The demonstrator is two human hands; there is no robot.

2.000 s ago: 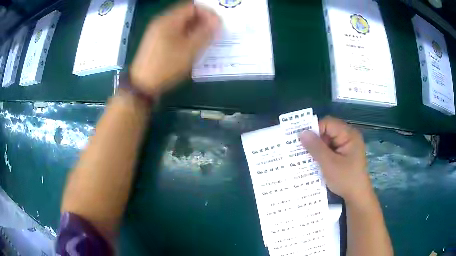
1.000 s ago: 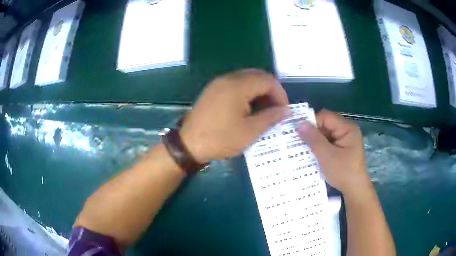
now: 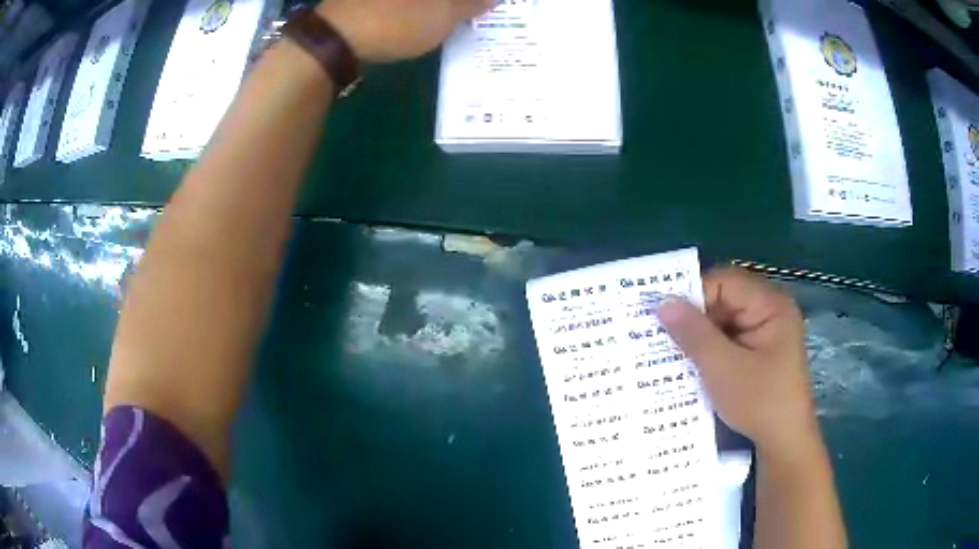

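My right hand (image 3: 751, 349) holds the white label sheet (image 3: 633, 407) by its upper right edge, thumb on top. The sheet has two columns of small printed labels, and its lower end runs out of the picture. My left hand (image 3: 413, 24) reaches over the upper part of a white product box (image 3: 531, 80) and is cut off by the top edge. Its fingertips are at the box's top face. Whether a label is between them cannot be told. A white layer shows behind the sheet at the lower right.
More white boxes stand in a spaced row on the dark green conveyor belt (image 3: 698, 161), one at the right (image 3: 843, 118) and several at the left. The worn green bench (image 3: 365, 429) lies along the near side. White material shows at the lower left edge.
My left hand has gone from the box to the sheet's top edge and back up to a box. The label that stuck up at the sheet's top is gone. The boxes have shifted.
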